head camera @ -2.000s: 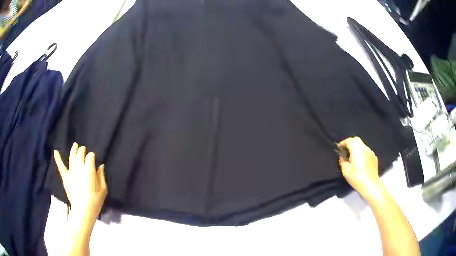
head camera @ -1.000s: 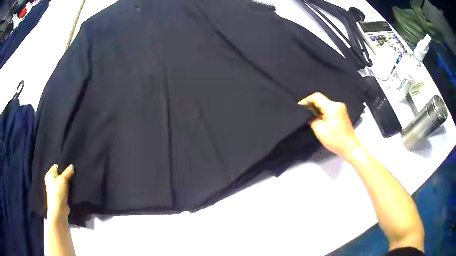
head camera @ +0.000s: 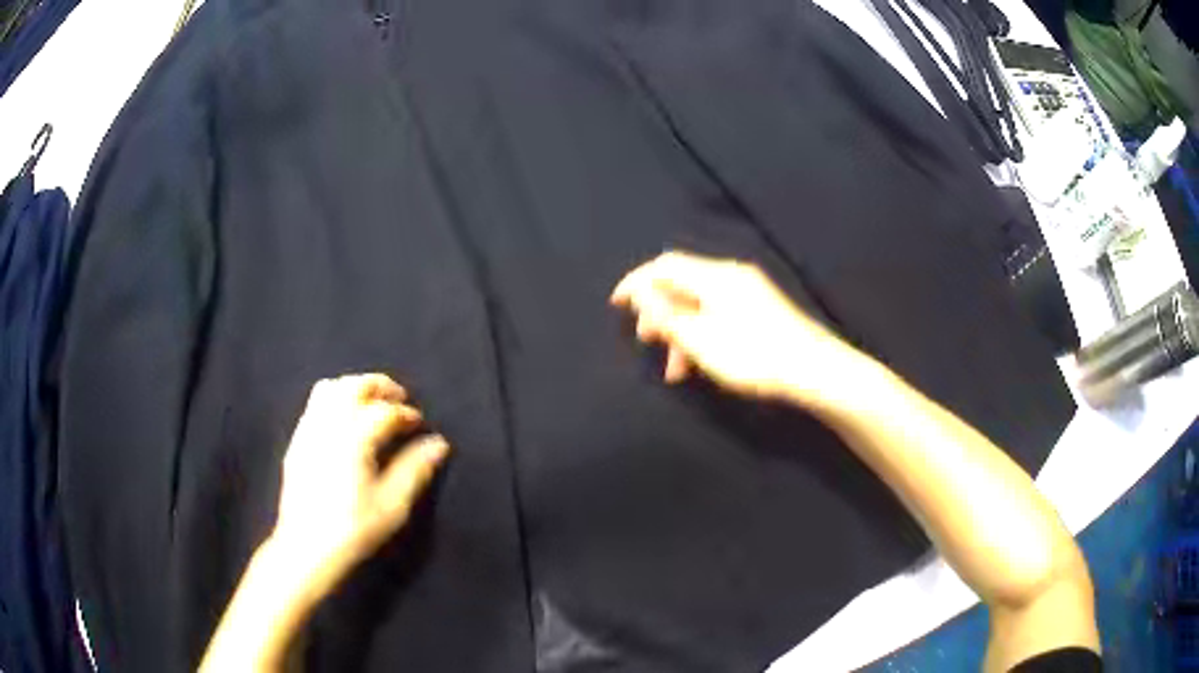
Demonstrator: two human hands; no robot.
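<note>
A black suit jacket lies spread over the white tabletop and fills most of the view, a long seam running down its middle. A small patch of shiny lining shows at the bottom edge. My left hand is over the lower left part, fingers curled and thumb apart, with nothing seen in it. My right hand is over the middle right of the jacket, fingers bent. Its palm side is hidden, so I cannot tell whether it holds the snips.
Navy garments with a hanger hook lie at the left edge. Black straps, clear packets and a steel flask are on the right side of the white table. Blue floor shows at lower right.
Both hands have left the jacket's lower edge and moved inward. The jacket has shifted toward me, its hem now mostly out of view, and lining shows at the bottom.
</note>
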